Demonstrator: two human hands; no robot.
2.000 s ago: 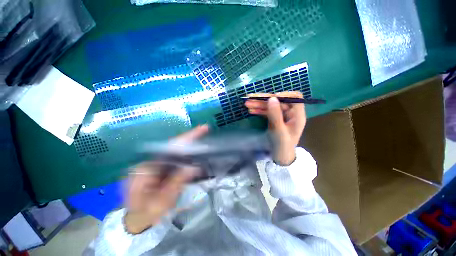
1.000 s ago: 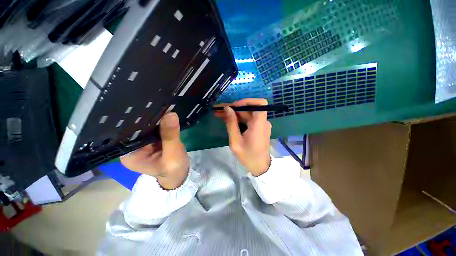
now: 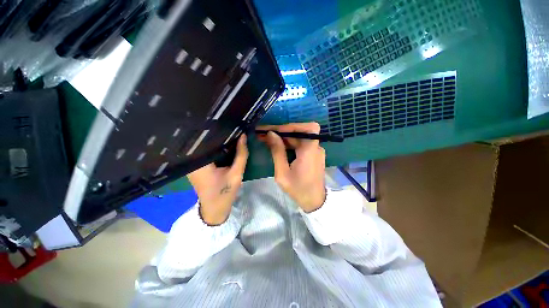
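Note:
A dark tablet housing [image 3: 174, 102] with a silver edge and many small white rectangles is held tilted at the left, its inner face showing. My left hand [image 3: 221, 180] grips its lower right edge, thumb near the corner, other fingers hidden behind it. My right hand [image 3: 298, 162] holds thin black tweezers [image 3: 301, 136] between thumb and fingers, roughly level. Their tip points left and is at or very near the housing's right edge; whether it touches or holds a piece is too small to tell.
Rows of black adhesive pads [image 3: 394, 108] lie on the green bench, beside a clear sheet of smaller dark stickers [image 3: 361, 57]. Blue film [image 3: 304, 24] and white paper [image 3: 102, 75] lie behind. Bubble-wrapped housings [image 3: 78, 30] and a black case [image 3: 27, 144] are left, a cardboard box [image 3: 433, 198] right.
From two seconds to one second ago, the blurred housing came up at the left. Since then my left hand has shifted right along its edge towards the tweezers; my right hand has barely moved.

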